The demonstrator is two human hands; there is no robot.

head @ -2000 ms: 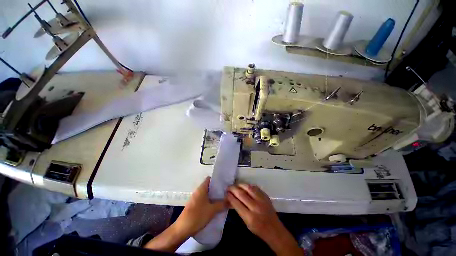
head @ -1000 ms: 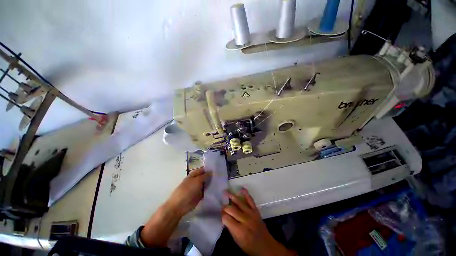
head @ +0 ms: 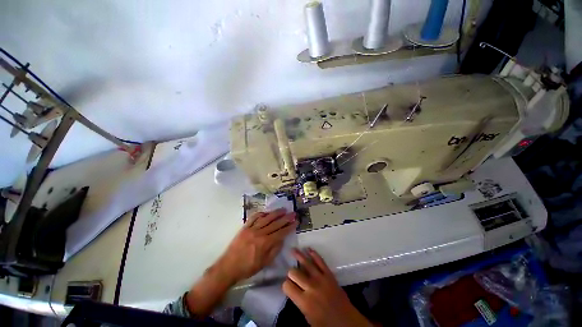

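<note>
A pale lilac-grey fabric band [head: 265, 301] runs from the needle area over the bed's front edge, partly hidden by my hands. My left hand [head: 258, 244] lies flat on the band just in front of the needle area, fingertips close to the presser foot, which I cannot make out clearly. My right hand [head: 314, 285] is at the band's right edge near the table front, fingers slightly bent; whether it grips the cloth is unclear. The cream sewing machine head [head: 408, 144] stands behind, with its tension knobs [head: 317, 190] just above my left fingertips.
More pale cloth [head: 150, 175] stretches left behind the head onto the neighbouring table [head: 83, 175]. A thread stand [head: 54, 140] stands at left. White cones [head: 317, 32] and a blue cone [head: 434, 22] stand behind. A plastic-lined blue container [head: 459, 300] is at lower right.
My left hand has moved from the band's left edge forward and right onto the band, covering it near the needle. My right hand stays near the front edge. The view has shifted.
</note>
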